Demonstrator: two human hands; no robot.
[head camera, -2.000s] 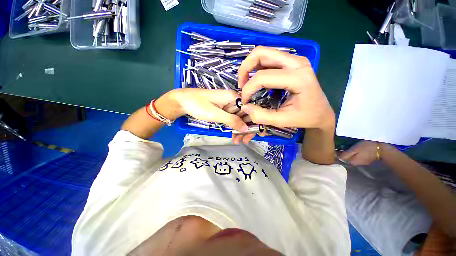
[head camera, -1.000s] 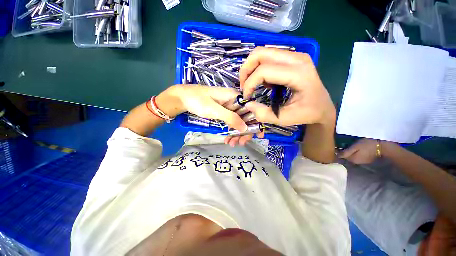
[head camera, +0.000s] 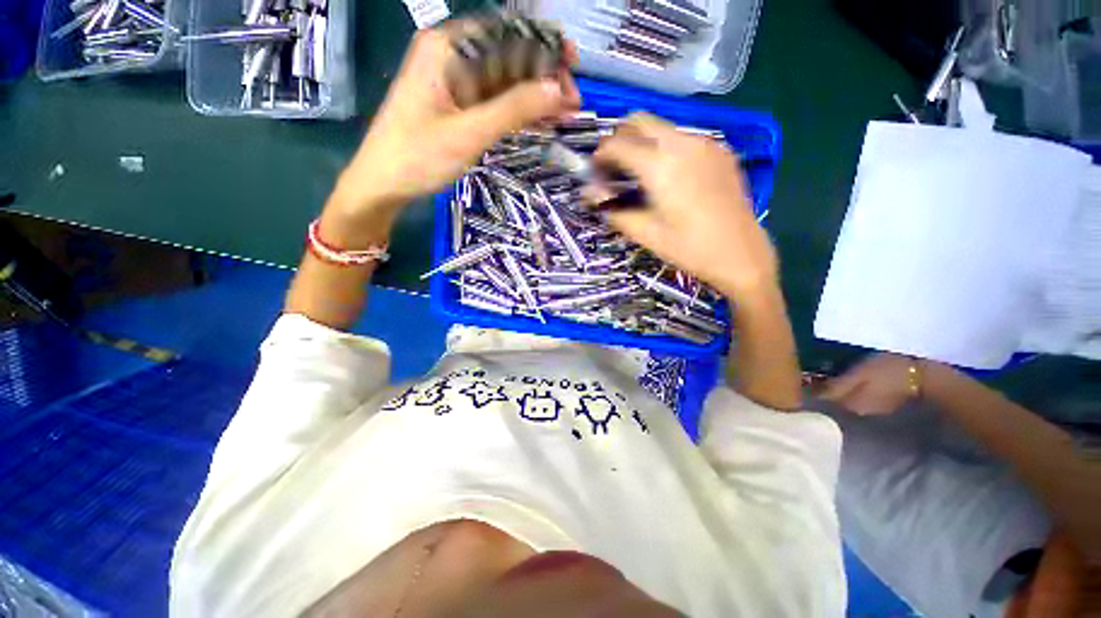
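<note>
My left hand (head camera: 453, 121) is raised over the back left edge of the blue parts tray (head camera: 443, 260). It is shut on a blurred bunch of silver metal cartridges (head camera: 505, 54). My right hand (head camera: 682, 193) is over the right part of the tray, blurred, with its fingers bent around a dark pen-shaped tool (head camera: 613, 191). A pale, blurred piece shows just left of the right fingertips; I cannot tell if it is held. Loose silver cartridges (head camera: 531, 229) lie heaped in the tray.
A clear plastic box (head camera: 724, 73) with a row of cartridges stands behind the tray. Two clear parts boxes (head camera: 332, 97) are at the back left. White paper sheets (head camera: 954, 242) lie at right. Another person's hand (head camera: 879, 384) is at the lower right.
My left hand has lifted up and back from the tray's middle with the cartridges. My right hand has parted from it, with its fingers more closed. More of the heap shows.
</note>
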